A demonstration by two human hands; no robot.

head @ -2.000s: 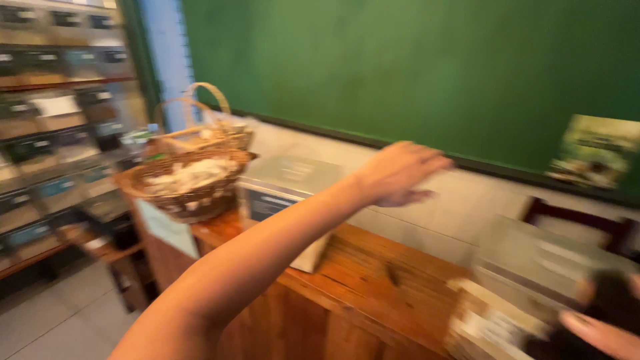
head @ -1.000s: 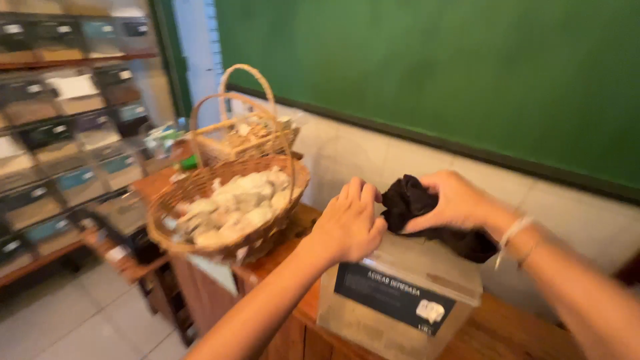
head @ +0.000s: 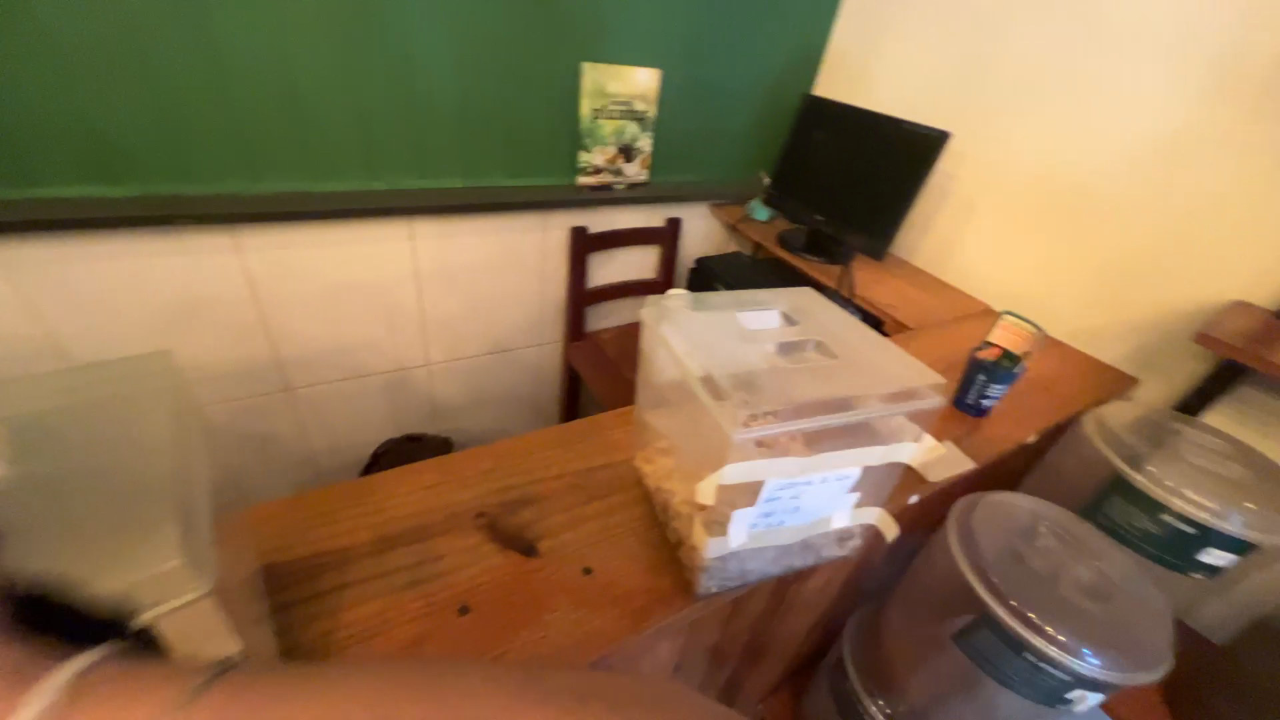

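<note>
My right forearm runs blurred along the bottom edge, with a light bracelet at the wrist. Only a blurred part of my right hand (head: 18,655) shows at the lower left edge, beside a black cloth (head: 70,612); its fingers are hidden. My left hand is out of view. Close to the cloth stands a clear plastic container (head: 100,460), cut off by the left edge. A second clear container (head: 800,375), lidded and taped, holds pale contents and bears a handwritten label. It stands on the wooden counter (head: 520,540).
A can-like container (head: 998,365) stands behind the lidded box. Round clear containers (head: 1060,590) stand at the lower right. Beyond the counter are a dark wooden chair (head: 625,290), a monitor (head: 855,175) on a desk, and a booklet (head: 618,125) against the green wall.
The view has swung far to the right, and the baskets have left it. My left hand has gone out of view. One second ago my right hand held the black cloth on the labelled container.
</note>
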